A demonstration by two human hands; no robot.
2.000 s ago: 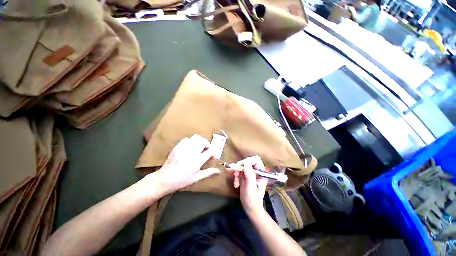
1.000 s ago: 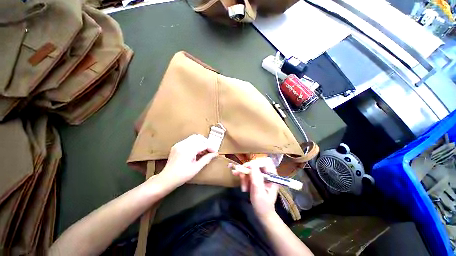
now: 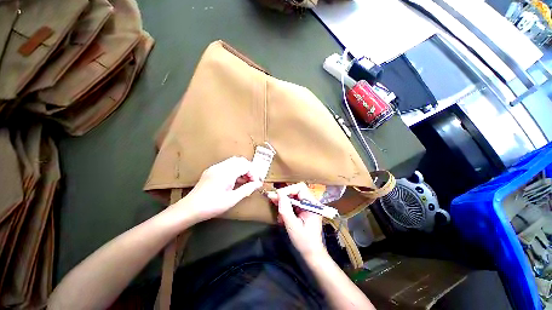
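A tan fabric bag [image 3: 224, 115] lies on the dark green table, its opening edge toward me. A pale webbing tab [image 3: 262, 160] with a metal fitting is at the middle of that edge. My left hand [image 3: 224, 184] pinches the tab's lower end. My right hand [image 3: 299, 224] holds a slim white pen-shaped tool [image 3: 312, 207], its tip pointing left, close to my left fingertips at the bag edge. Orange lining [image 3: 310, 191] shows inside the opening. The exact contact of the tip cannot be told.
Stacked tan bags [image 3: 72, 66] lie at left. A red can [image 3: 368, 102], a white power strip [image 3: 336, 68] and a pale cord are at the table's right edge. A small grey fan [image 3: 411, 204] and a blue bin [image 3: 484, 212] of strap pieces stand at right.
The view has shifted, so the far bag is nearly out of frame. My right hand and tool have moved left, closer to my left fingers. My left hand still pinches the tab.
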